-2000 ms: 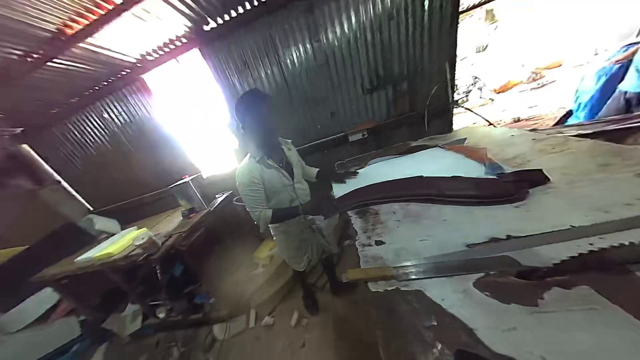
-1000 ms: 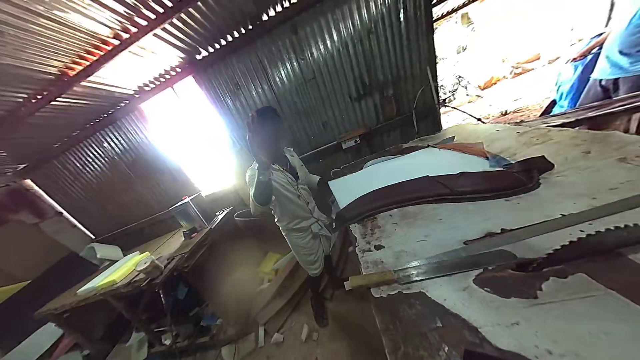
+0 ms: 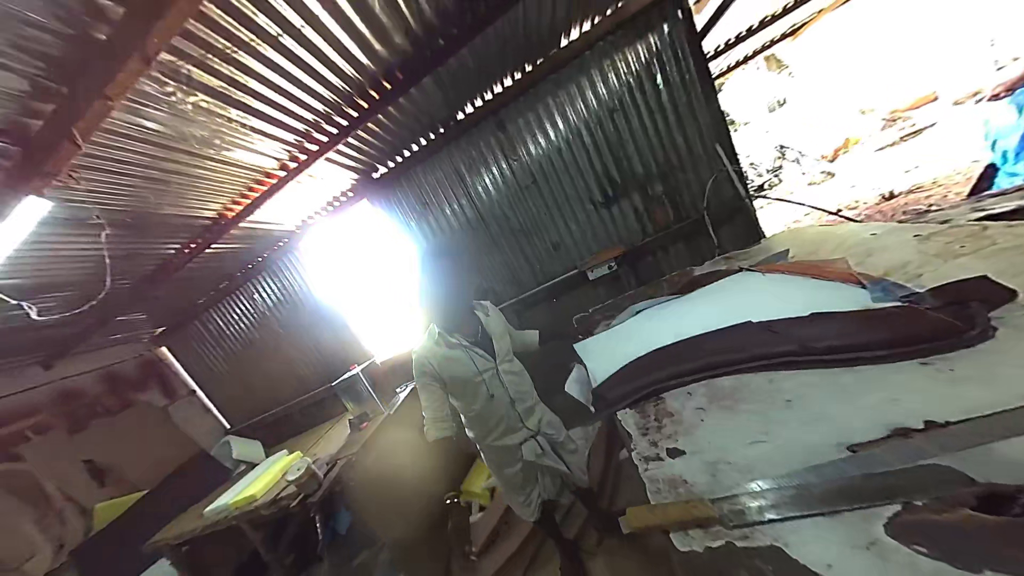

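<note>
Neither my left hand nor my right hand shows in the head view. On the worn worktable (image 3: 752, 432) to the right lies a long strip of dark brown material (image 3: 784, 344), curved along a white sheet (image 3: 736, 308). Orange-brown pieces (image 3: 824, 270) lie at the sheet's far edge. Nearer the bottom, a long flat metal blade (image 3: 840, 492) with a light wooden or taped end piece (image 3: 670, 516) rests across the table.
Another person in a light shirt (image 3: 472, 392) stands at the table's left end. Further left, a wooden bench (image 3: 192, 528) holds yellow and white foam slabs (image 3: 264, 480) and a roll (image 3: 302, 472). Corrugated metal walls (image 3: 560, 176) stand behind.
The other person's raised arm has come down. The view has tilted and shifted, showing more of the roof.
</note>
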